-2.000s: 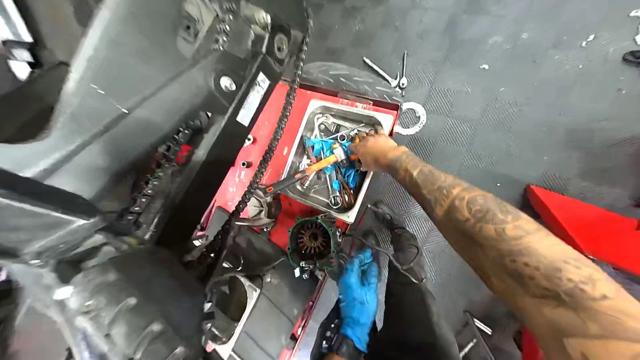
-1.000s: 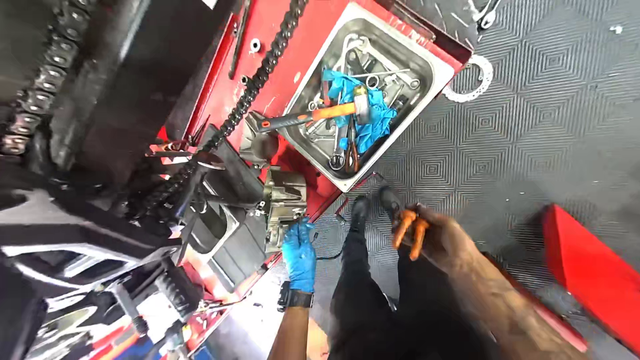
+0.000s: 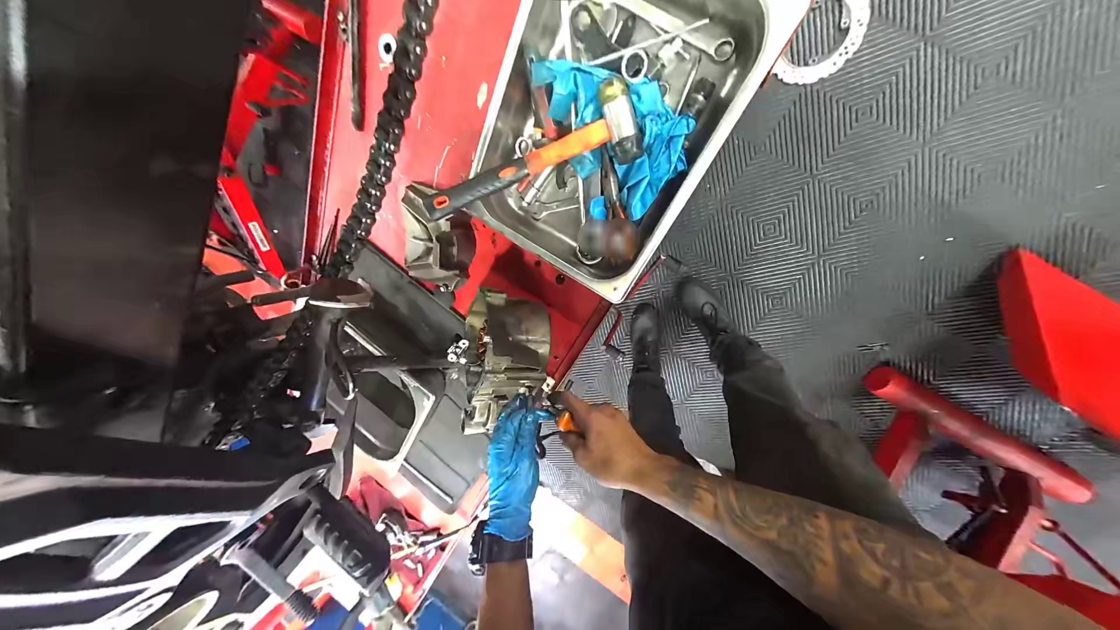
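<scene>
My left hand (image 3: 514, 464), in a blue glove, is at the lower edge of a metal stator housing (image 3: 516, 341) and holds its wire end. My right hand (image 3: 604, 437), bare, grips orange-handled pliers (image 3: 567, 422), mostly hidden by my fingers, with the jaw end close to my left fingertips. Above them, a steel tray (image 3: 704, 179) holds wrenches, blue gloves (image 3: 652, 166) and other tools. A hammer with an orange and black handle (image 3: 564, 146) lies across its rim.
A drive chain (image 3: 385, 140) hangs over the red lift table (image 3: 442, 96). A brake disc (image 3: 822, 66) lies beside the tray on the patterned floor mat (image 3: 787, 219). Red stands (image 3: 980, 433) are at the right, and motorcycle parts (image 3: 175, 507) at the lower left.
My right hand was at the tray two seconds ago; it has taken orange-handled pliers and brought them to my left hand. The housing has been tipped onto its side. The view has moved closer.
</scene>
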